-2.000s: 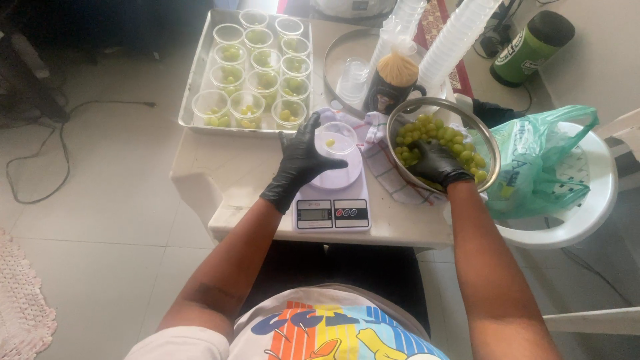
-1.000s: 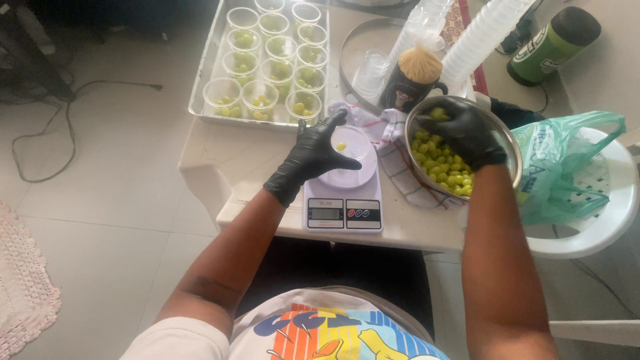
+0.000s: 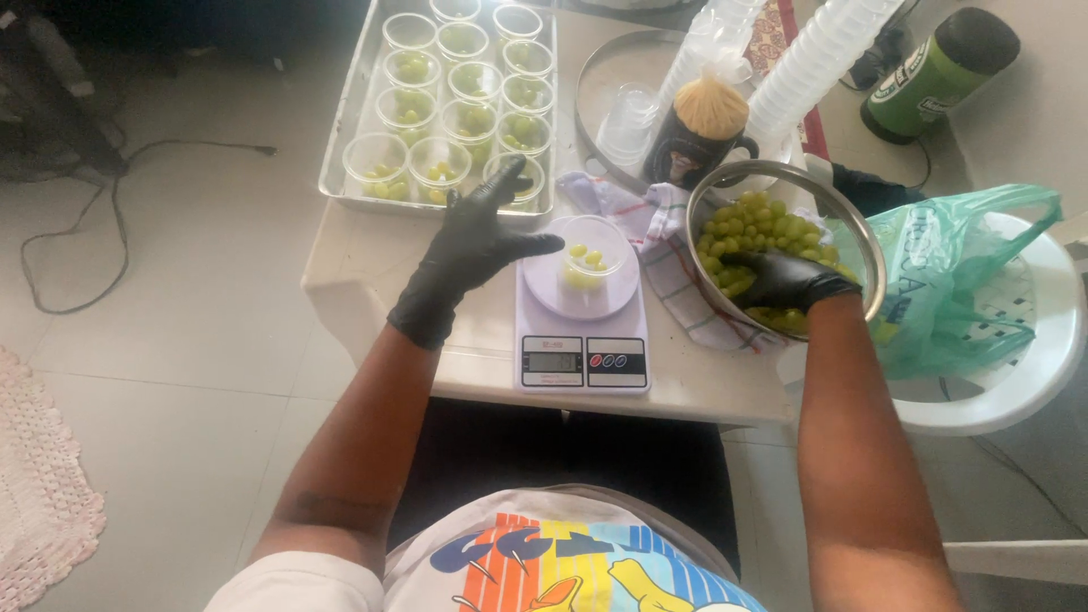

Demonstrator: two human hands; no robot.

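My left hand (image 3: 480, 242), in a black glove, is held with fingers spread, just left of a digital kitchen scale (image 3: 582, 327), and holds nothing. On the scale's round plate stands a clear plastic cup (image 3: 595, 255) with several green grapes in it. My right hand (image 3: 782, 280), gloved in black too, reaches into a metal bowl (image 3: 875, 255) of green grapes (image 3: 756, 225); its fingertips are among the grapes, so whether it grips any is hidden. Under the bowl lies a checked cloth (image 3: 697, 302).
A metal tray (image 3: 336, 161) holds rows of cups with grapes. Behind the bowl are a dark mug (image 3: 684, 157) with a tied bag, stacked clear cups (image 3: 816, 68) and a round metal rim (image 3: 586, 85). A green plastic bag (image 3: 943, 263) lies on a white stool (image 3: 1054, 340) at right.
My left hand has moved off the cup, left of the scale. The cup on the scale holds more grapes. My right hand, over the bowl's far side a second ago, is lower among the grapes.
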